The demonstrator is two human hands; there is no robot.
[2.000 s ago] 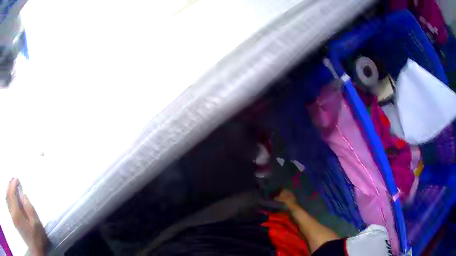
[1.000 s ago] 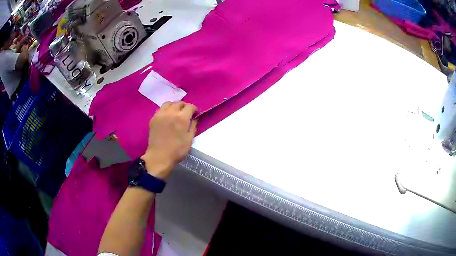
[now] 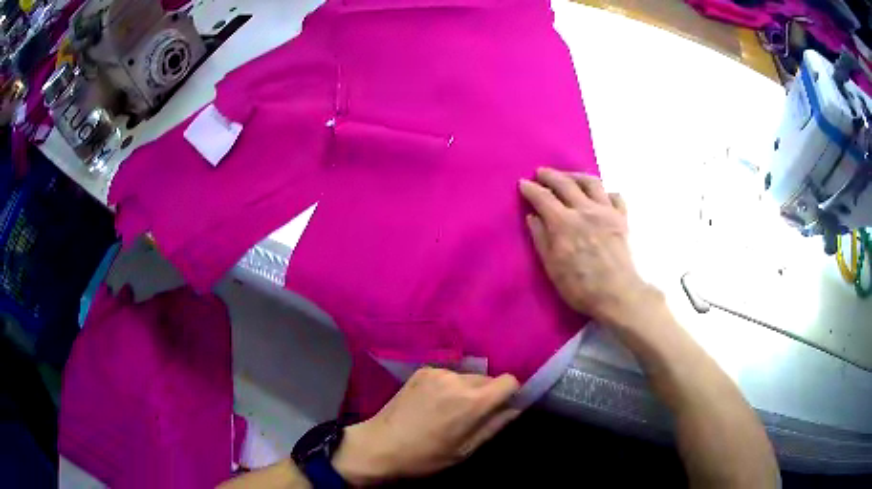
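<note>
A large magenta panel (image 3: 449, 210) lies on the white sewing table, with a short seam line near its middle and its lower edge at the table's front edge. My left hand (image 3: 440, 411), with a dark watch on the wrist, holds the panel's lower edge, where a pale lilac layer (image 3: 545, 374) shows beneath. Its fingertips are partly hidden. My right hand (image 3: 578, 239) lies flat on the right part of the panel, fingers spread. Another magenta piece (image 3: 220, 201) with a small white label (image 3: 212, 134) lies at the left.
A white sewing machine head (image 3: 822, 143) stands at the right, with yellow-handled snips (image 3: 846, 258) beside it. The tape scale (image 3: 612, 393) runs along the front edge. More magenta fabric (image 3: 148, 392) lies on the lower side board (image 3: 282, 363). A grey machine part (image 3: 143, 57) is at upper left.
The large panel now lies spread over the table's middle, nearer me. My left hand has moved right and down to its lower edge. My right hand has come into view on it.
</note>
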